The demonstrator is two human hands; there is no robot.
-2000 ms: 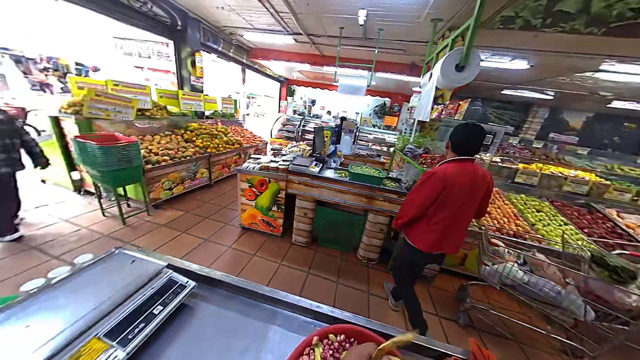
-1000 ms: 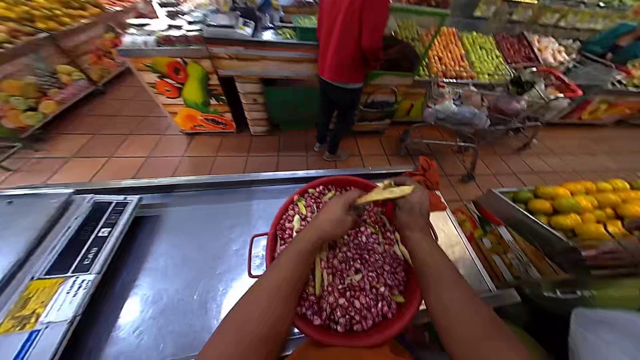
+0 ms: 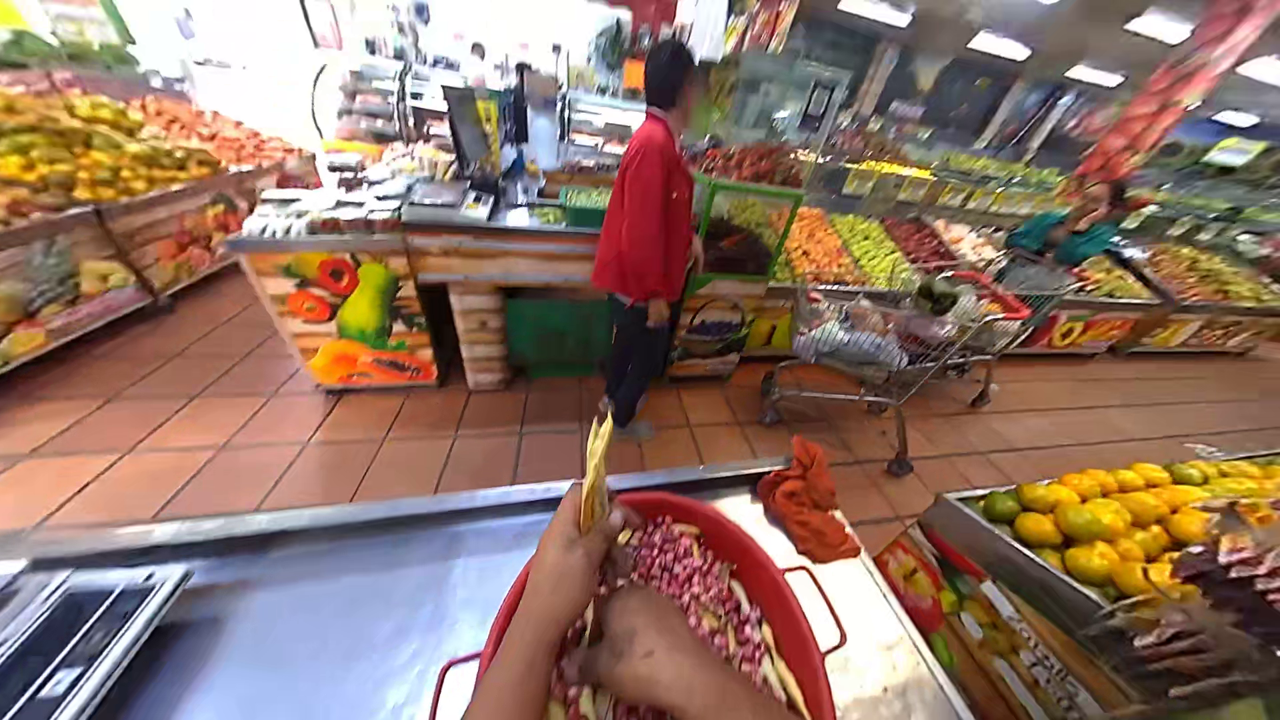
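A red plastic colander point(image 3: 735, 520) with two side handles rests at the counter's near edge, filled with speckled pink beans point(image 3: 685, 570) and some pale pods. Over its left part, my left hand point(image 3: 578, 545) grips yellowish bean pods point(image 3: 596, 475) that point upward. Lower and a little to the right, my right hand point(image 3: 640, 640) is down at the beans, its fingers partly hidden and blurred; whether it holds anything is unclear.
The metal counter point(image 3: 300, 610) carries a scale point(image 3: 90, 630) at left and an orange-red cloth point(image 3: 808, 500) at right. Yellow-green citrus point(image 3: 1100, 520) fills a crate to the right. Beyond stand a person in red point(image 3: 645, 215) and a shopping cart point(image 3: 890, 350).
My hands were together at the colander's far rim; now my right hand is lower among the beans and the pods point upward. The person in red has turned. The view has tilted up since one second ago.
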